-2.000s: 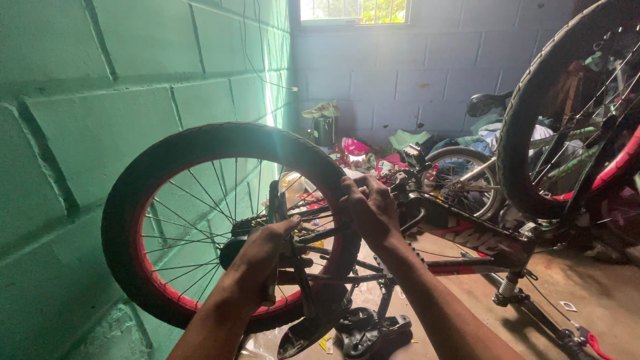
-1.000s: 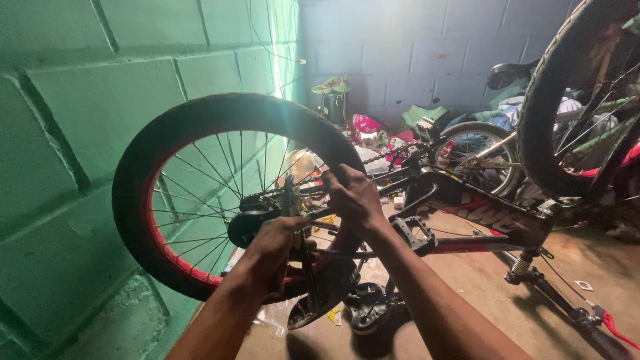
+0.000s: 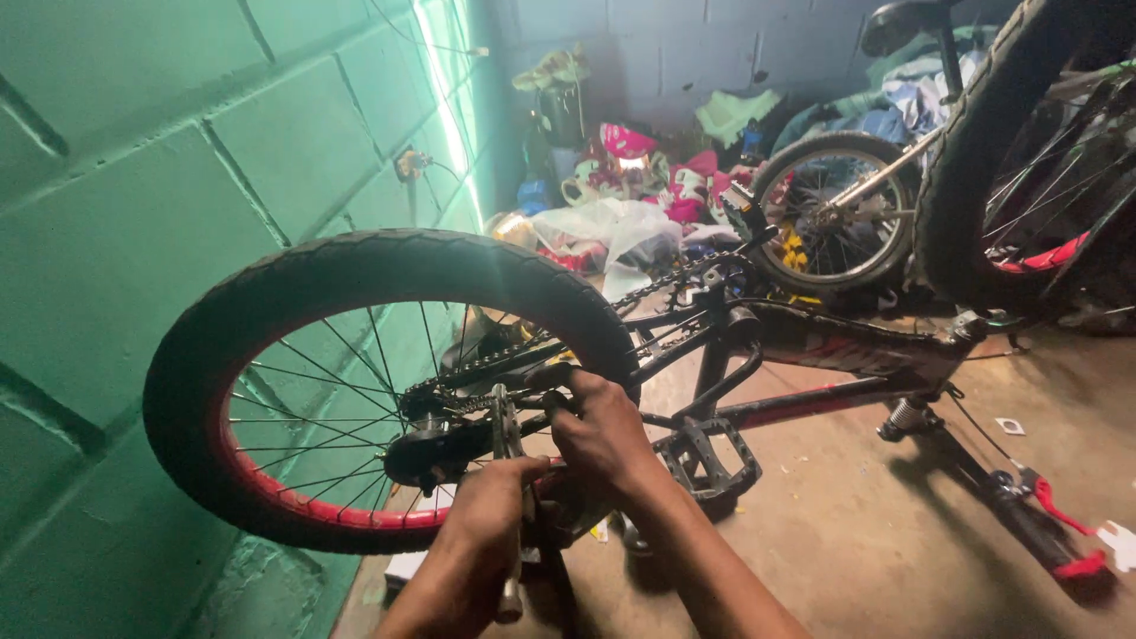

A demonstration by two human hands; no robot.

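Observation:
A bicycle with a black frame (image 3: 799, 404) stands upside down, its red-rimmed rear wheel (image 3: 390, 244) at the left. My left hand (image 3: 486, 519) is closed around a metal hand tool (image 3: 506, 426), probably pliers, held upright beside the black hub part (image 3: 435, 457). My right hand (image 3: 599, 426) is at the rear frame tubes, just right of the tool's upper end; its fingers are curled, and what they hold is hidden. The chain (image 3: 497, 362) runs from the hub to the crank. A black pedal (image 3: 710, 457) is right of my right wrist.
A green block wall (image 3: 133, 222) stands close to the wheel's left. Behind lie piled clothes and plastic (image 3: 612, 231) and a small spoked wheel (image 3: 834, 213). A large front wheel (image 3: 958, 160) rises at the right. The handlebar (image 3: 1021, 524) with red grips rests on the floor.
The view has moved closer and lower. Both hands remain by the hub, with the tool still in my left hand.

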